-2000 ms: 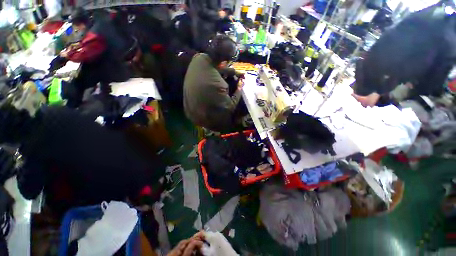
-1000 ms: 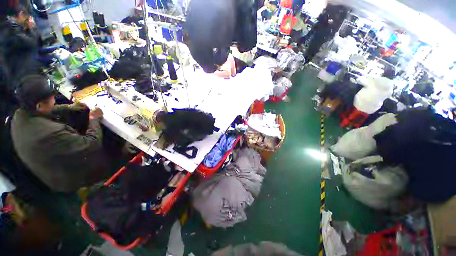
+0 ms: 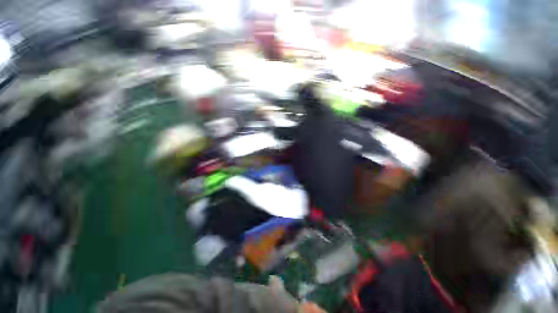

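The view is strongly blurred. A grey-brown shape like my sleeve [image 3: 189,294] crosses the bottom edge from the left. At its right end a small skin-toned patch, perhaps part of my left hand [image 3: 311,307], is cut off by the edge; its fingers and anything held cannot be made out. My right hand cannot be made out. Nearest in front, a blue bin [image 3: 269,227] has white cloth [image 3: 278,198] and dark cloth on it. A red crate [image 3: 361,284] with dark contents is at the lower right.
A green floor aisle [image 3: 131,208] runs up the left side. A dark upright shape, perhaps a person [image 3: 324,159], is near the middle. A blurred brown-clad person [image 3: 477,220] is at the right. Bright cluttered tables are behind, with grey heaps at far left.
The view has swung left from the white machine table and taped aisle to the blue bin. The red crate and brown-clad person now show at the right. The sleeve-like shape has entered more at the bottom.
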